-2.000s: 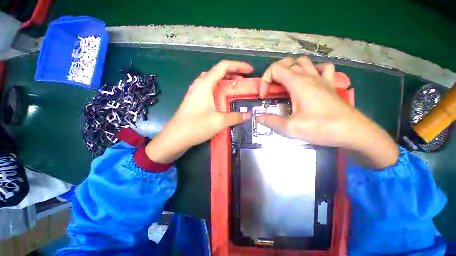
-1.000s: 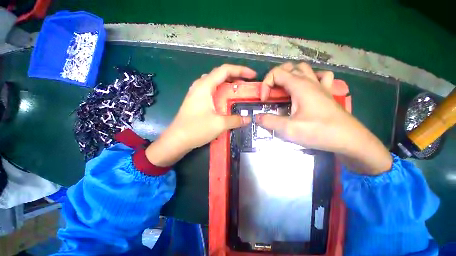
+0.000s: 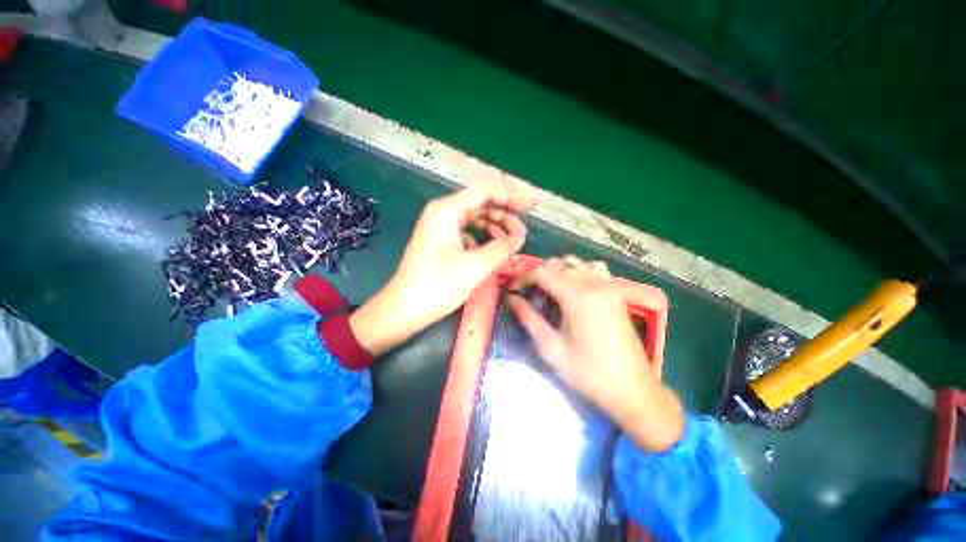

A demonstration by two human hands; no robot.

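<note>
A tablet-like device point(image 3: 540, 455) with a bright silvery plate lies in a red frame point(image 3: 453, 434). My right hand point(image 3: 588, 339) is over the top end of the device, thumb and fingertips close together at its upper left corner; whether they pinch a small part is hidden. My left hand point(image 3: 450, 259) is raised just beyond the frame's upper left corner, fingers curled, thumb near the index finger; I cannot tell whether it holds something tiny. The hands cover most of the device's top end.
A blue bin point(image 3: 159, 97) with white bits stands at the upper left. A black-and-white pile of small parts point(image 3: 265, 246) lies left of the frame. A yellow screwdriver point(image 3: 837, 344) rests over a round speckled dish point(image 3: 779, 408) at the right. Another red frame point(image 3: 946, 439) shows at the right edge.
The view has turned and shifted, so the frame appears tilted. My left hand has come off the device's top end to the frame's upper left corner. My right hand has stayed on the top end.
</note>
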